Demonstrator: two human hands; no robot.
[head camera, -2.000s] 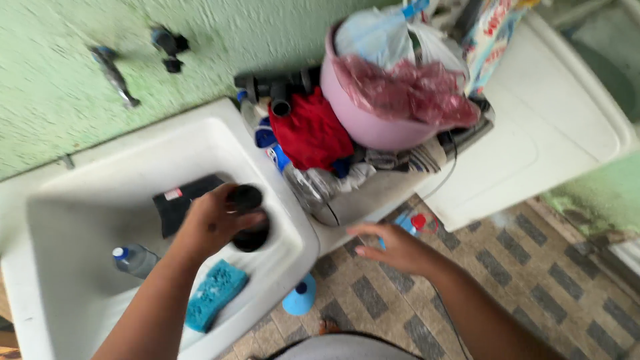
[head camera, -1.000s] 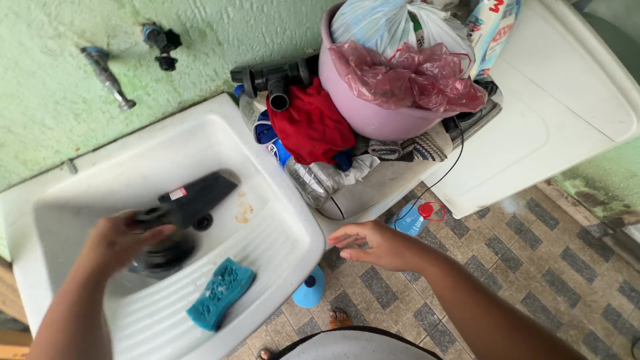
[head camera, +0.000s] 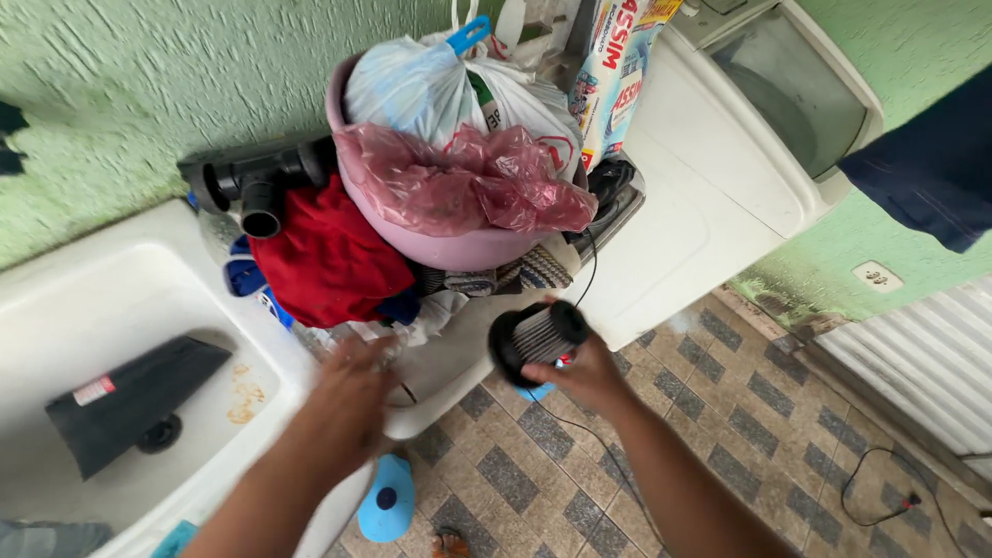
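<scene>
My right hand (head camera: 577, 372) grips a black pleated cylindrical filter (head camera: 541, 337) with a wide round rim, held above the tiled floor. My left hand (head camera: 360, 395), blurred, is over the rim of the white laundry sink (head camera: 287, 387), below the red cloth (head camera: 329, 263); its fingers look apart with nothing seen between them. Inside the sink lie a dark flat plastic part (head camera: 136, 403) with a small label and a small round black piece (head camera: 160, 432). The edge of a blue sponge (head camera: 175, 540) shows at the bottom.
A pink basin (head camera: 442, 248) with plastic bags stands on cloths beside a black pipe fitting (head camera: 260, 182). To the right is a white washing machine (head camera: 697, 170). A blue bottle (head camera: 387, 500) stands on the floor, where a thin black cable (head camera: 860, 465) runs. Dark cloth (head camera: 930, 163) hangs right.
The filter is now in my right hand, which was empty one second ago. My left hand has left the inside of the sink, where it held a dark round object. The view has shifted right.
</scene>
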